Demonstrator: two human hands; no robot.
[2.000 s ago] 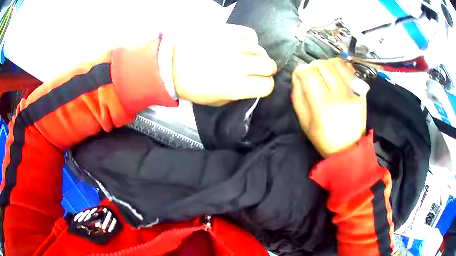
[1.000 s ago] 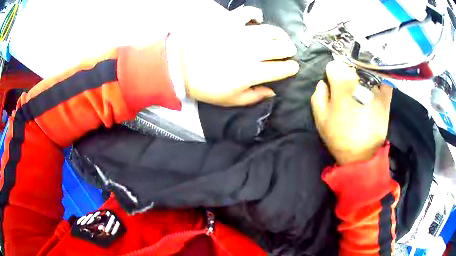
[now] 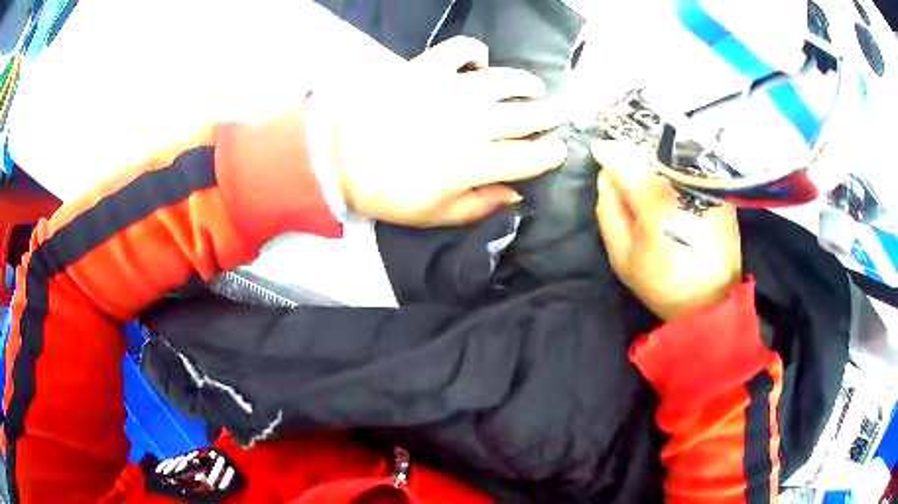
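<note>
The black garment point(image 3: 512, 364) lies bunched across the table edge and my lap, with a pale ragged thread line at its left end. A flatter part passes under my hands toward the machine's metal foot area point(image 3: 635, 123). My left hand point(image 3: 443, 143) lies on the cloth and white table, overexposed, fingers spread. My right hand point(image 3: 670, 231) rests on the cloth just below the foot, fingertips close to it. Whether its fingertips pinch the cloth is unclear. The needle is not clearly visible.
The white sewing machine head point(image 3: 758, 79) with a blue stripe and a curved, red-edged guard stands at upper right. A ruler strip point(image 3: 251, 289) runs along the near table edge. Blue material point(image 3: 162, 418) shows at lower left. Dark cloth point(image 3: 394, 22) lies beyond the table.
My left hand has gone from closed fingertips to spread fingers. My right fingers have loosened, and that hand sits slightly lower than two seconds ago. The machine head appears shifted left and down in view.
</note>
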